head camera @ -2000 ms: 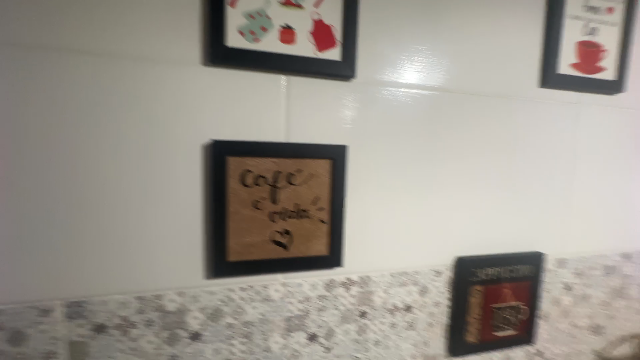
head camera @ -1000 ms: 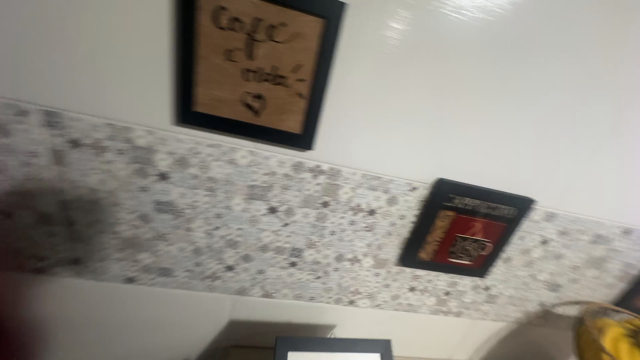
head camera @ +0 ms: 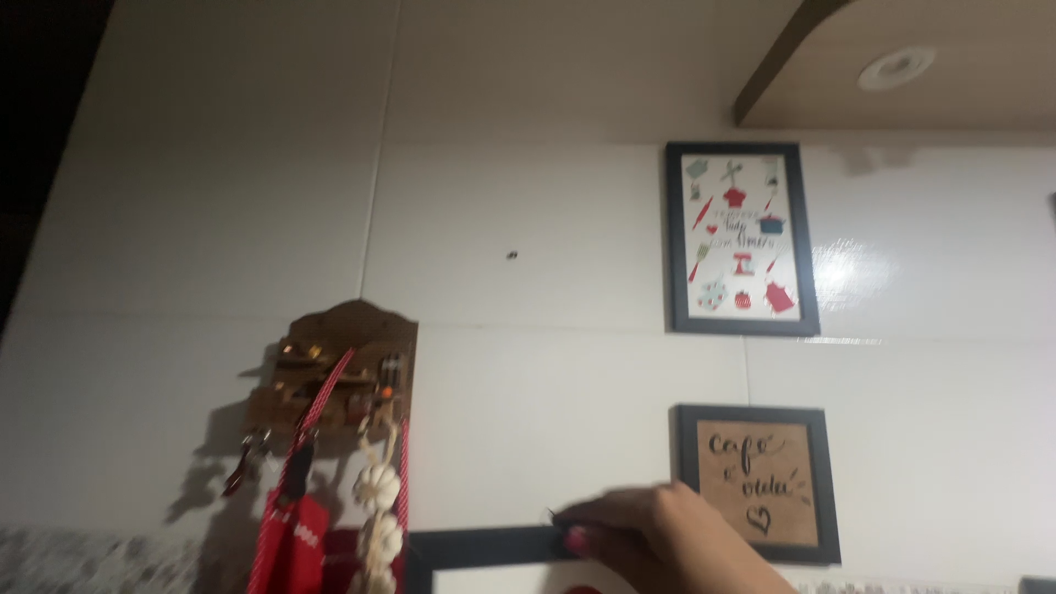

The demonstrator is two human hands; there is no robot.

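My right hand [head camera: 660, 528] comes in from the bottom and pinches the top edge of a dark picture frame [head camera: 487, 546], whose lower part is cut off by the view. A small wire or hook shows at my fingertips. My left hand is out of view. Above the held frame, a small dark nail or hole [head camera: 512, 255] marks the white tiled wall. To the right hang a dark-framed print of kitchen utensils [head camera: 742, 239] and, under it, a brown square sign with lettering in a dark frame [head camera: 763, 478], partly behind my hand.
On the left a wooden key rack [head camera: 355, 338] hangs with small ornaments. From it hang a red cloth item [head camera: 297, 544] and a string of garlic [head camera: 378, 487]. A wooden cabinet underside [head camera: 949, 91] with a round light fitting juts out at the upper right.
The view has swung up and left, bringing the key rack into sight. My right hand now shows on the dark frame's top edge; one second ago a frame's top edge showed at the bottom without it.
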